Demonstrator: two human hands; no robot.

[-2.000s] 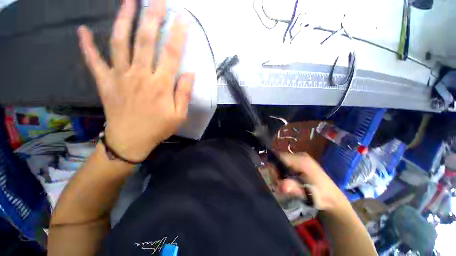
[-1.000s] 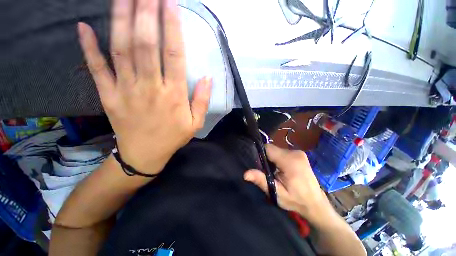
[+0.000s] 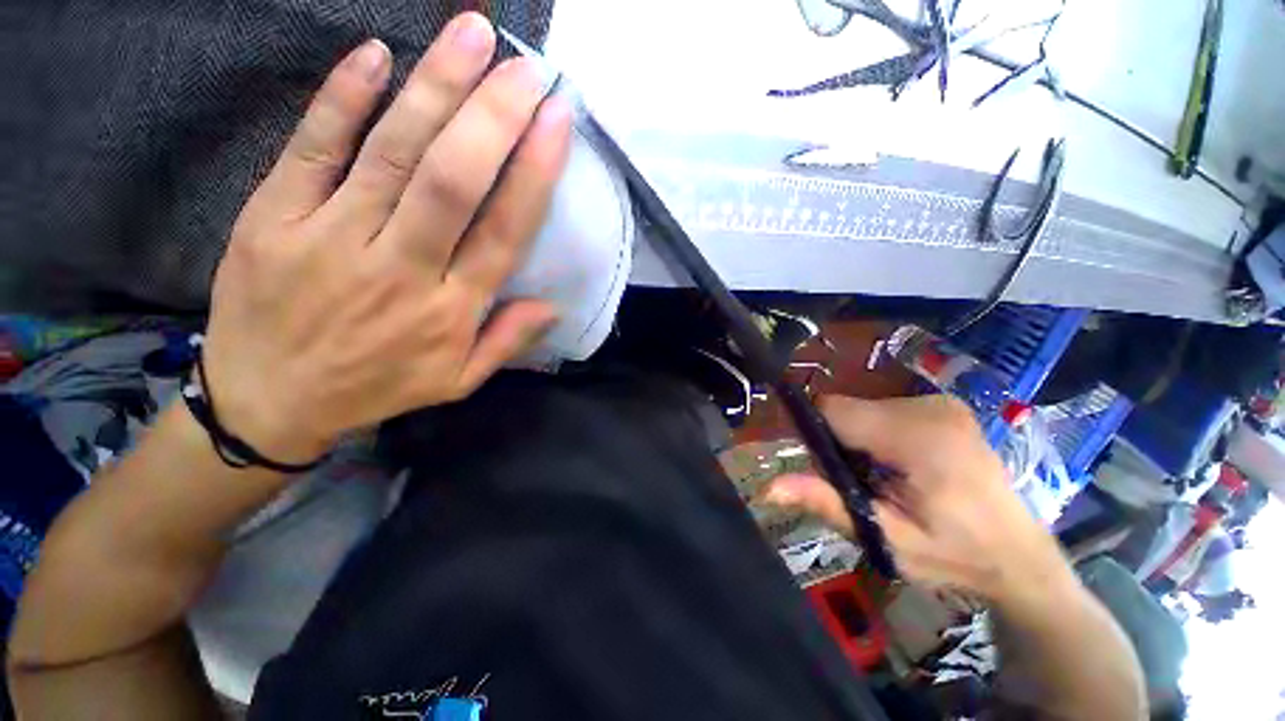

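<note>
My left hand [image 3: 374,254] lies flat, fingers slightly apart, on the sewn panel. The panel's pale part [image 3: 581,261] has a curved edge and shows right of my fingers. The dark textured fabric [image 3: 113,155] spreads to the left. My right hand [image 3: 937,493] grips the handles of the long black shears [image 3: 705,282]. The blades point up and left along the pale part's curved edge, near my left fingertips. Whether they are closed on the edge is hard to tell.
Dark offcuts [image 3: 930,49] lie on the white table [image 3: 1113,85], and a curved strip [image 3: 1036,226] hangs over its scaled front edge. Slim green-yellow snips [image 3: 1199,92] lie far right. Below are a blue crate [image 3: 1022,352], a red crate [image 3: 850,620] and white curls.
My left hand and the panel have moved and turned to the left, with more dark fabric showing. My right hand has moved right, and the shears now lean further left at their tips.
</note>
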